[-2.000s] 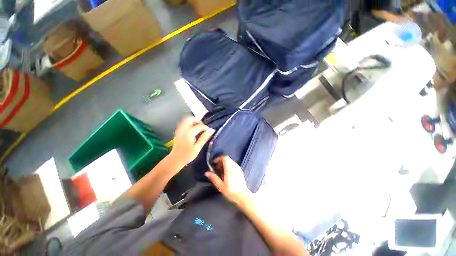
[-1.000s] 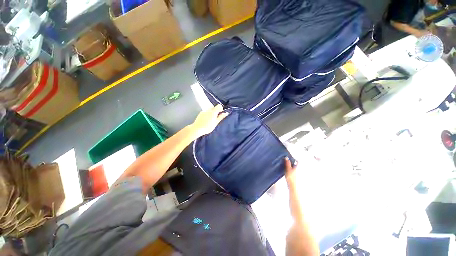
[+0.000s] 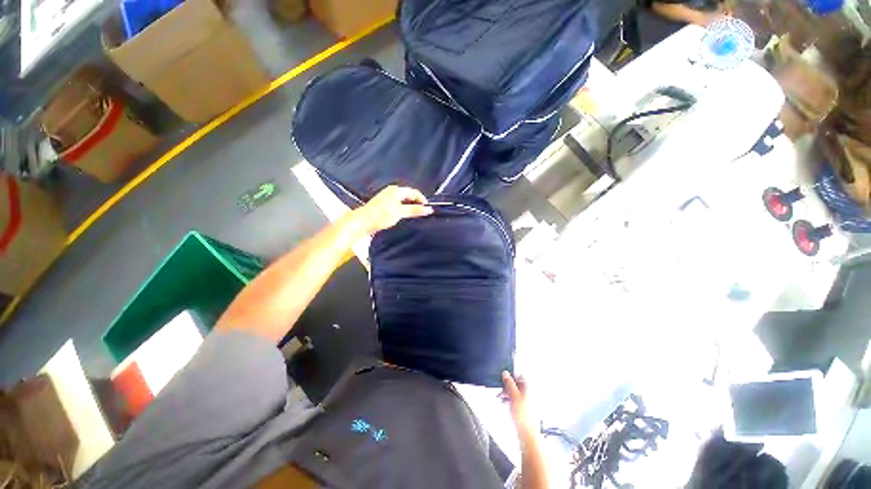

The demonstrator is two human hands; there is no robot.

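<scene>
A navy backpack body (image 3: 444, 301) with a rounded top, thin white piping and a horizontal zip line lies in front of me at the edge of the white table. My left hand (image 3: 393, 208) grips its top edge at the upper left. My right hand (image 3: 514, 390) holds its lower right corner with the fingertips; part of the fingers is hidden. Just beyond, another navy backpack body (image 3: 382, 129) lies with its rounded end to the left, beside a larger stack of navy bags (image 3: 501, 62).
White machine table (image 3: 630, 306) on the right, with a sewing machine (image 3: 707, 124) beyond. Black strap tangle (image 3: 621, 439), black padded pile (image 3: 735, 466) and tablet (image 3: 772, 407) at lower right. Green crate (image 3: 181, 287) on the floor at left; cartons (image 3: 196, 62) behind the yellow line.
The held backpack body has turned so its rounded top points away from me and its zip line runs level. Both hands remain on its edges. The whole view has shifted.
</scene>
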